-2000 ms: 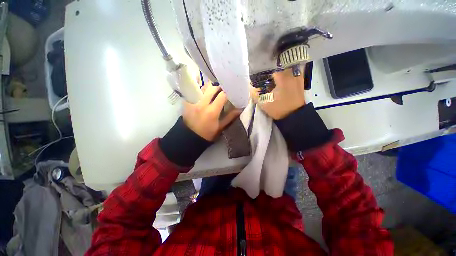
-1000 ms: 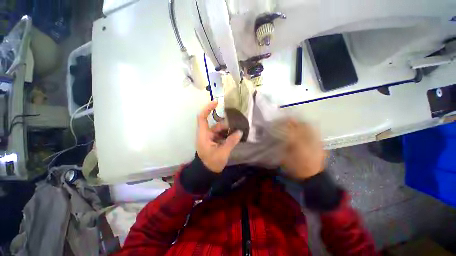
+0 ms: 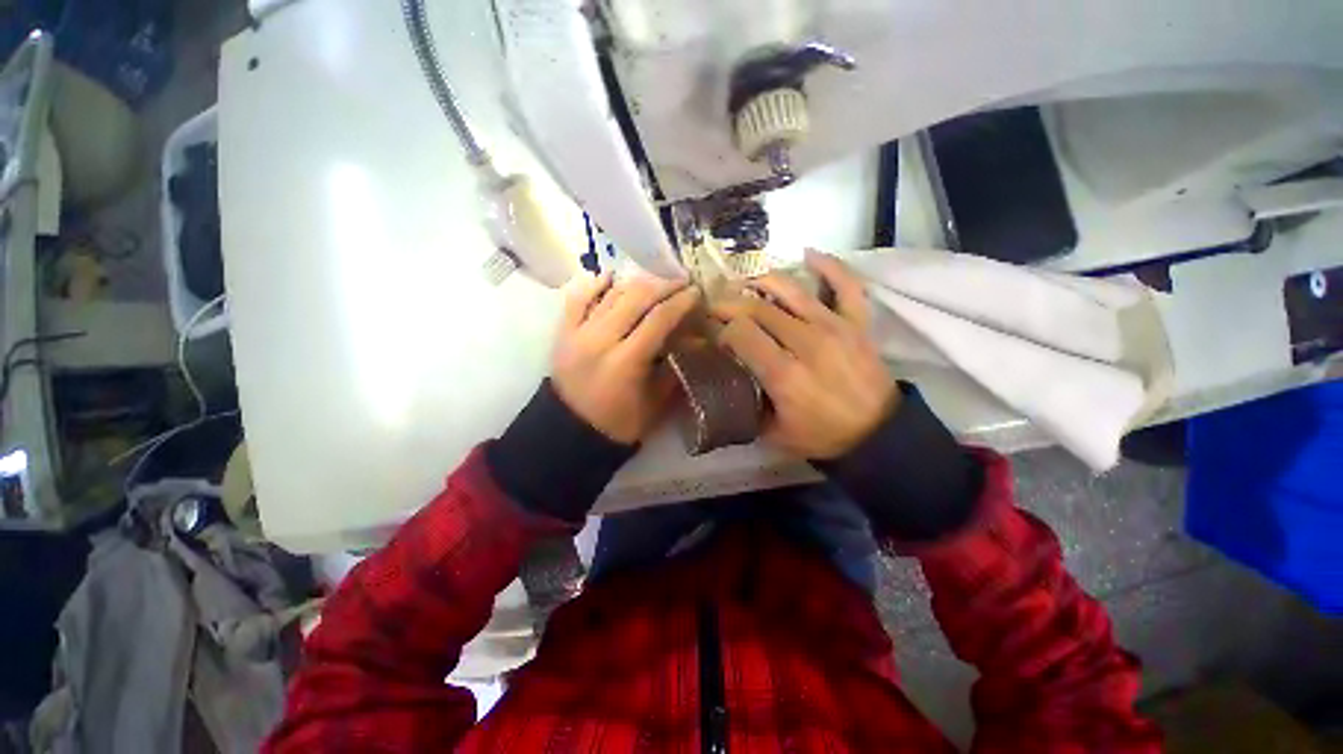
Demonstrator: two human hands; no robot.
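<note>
My left hand (image 3: 622, 354) and my right hand (image 3: 807, 361) are side by side just in front of the needle area (image 3: 722, 236), fingertips on the cloth. A brown fabric piece (image 3: 720, 399) hangs curved between them towards me; both hands hold it. A pale fabric piece (image 3: 1002, 324) runs from under my right hand out to the right, folded, its end over the table's front edge. The white machine head (image 3: 567, 118) stands above my left fingertips. The fingertips and the needle are partly hidden.
A ribbed knob (image 3: 773, 124) with a dark lever is on the machine. A lamp (image 3: 523, 228) is left of the needle. A black phone (image 3: 1005, 184) and a thin dark stick (image 3: 887, 195) lie behind the pale cloth. A blue bin (image 3: 1267, 494) is at right, heaped grey cloth (image 3: 133, 633) at lower left.
The pale cloth has gone from hanging in front of me to lying out to the right. My right hand has moved back beside my left, and both are now close to the needle area.
</note>
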